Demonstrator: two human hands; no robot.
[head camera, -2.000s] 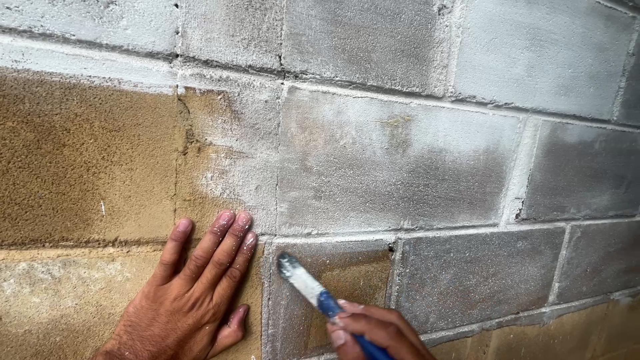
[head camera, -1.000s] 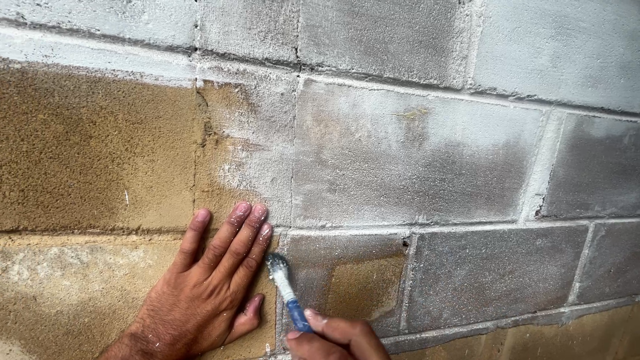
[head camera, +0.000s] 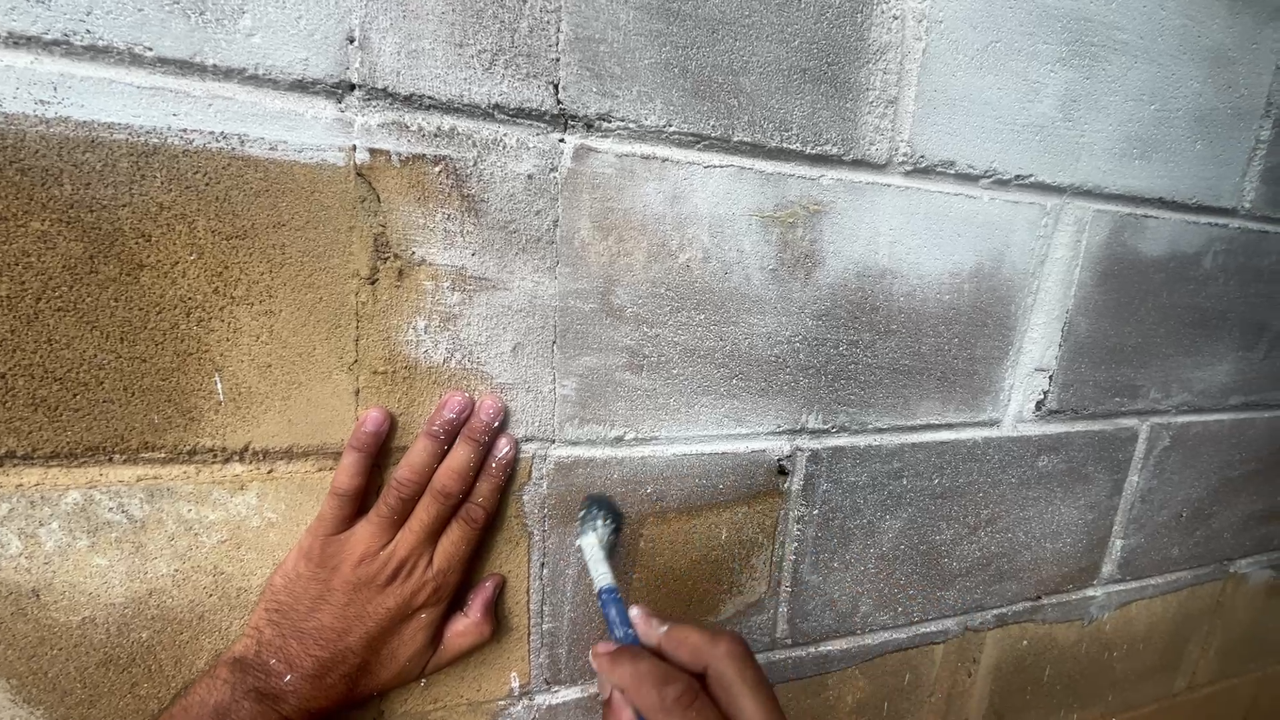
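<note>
My left hand (head camera: 400, 560) lies flat on the tan, unpainted part of the masonry block wall (head camera: 180, 290), fingers extended and flecked with white paint. At the bottom centre my right hand (head camera: 680, 665) grips the blue handle of a paintbrush (head camera: 605, 570). The brush's dark, paint-smeared bristles are against a lower block (head camera: 690, 480), just right of my left hand. That block has a thin greyish-white coat round an unpainted brown patch (head camera: 705, 555).
Whitish painted blocks (head camera: 1080, 100) fill the upper right. Mortar joints (head camera: 900, 433) run between the courses, with a small dark hole (head camera: 785, 465) in one. Unpainted tan blocks (head camera: 1100, 650) run along the lower right.
The brush has moved from beside my left thumb and fingers rightward to near the brown patch. That patch looks smaller than two seconds ago. My left hand stays flat on the wall.
</note>
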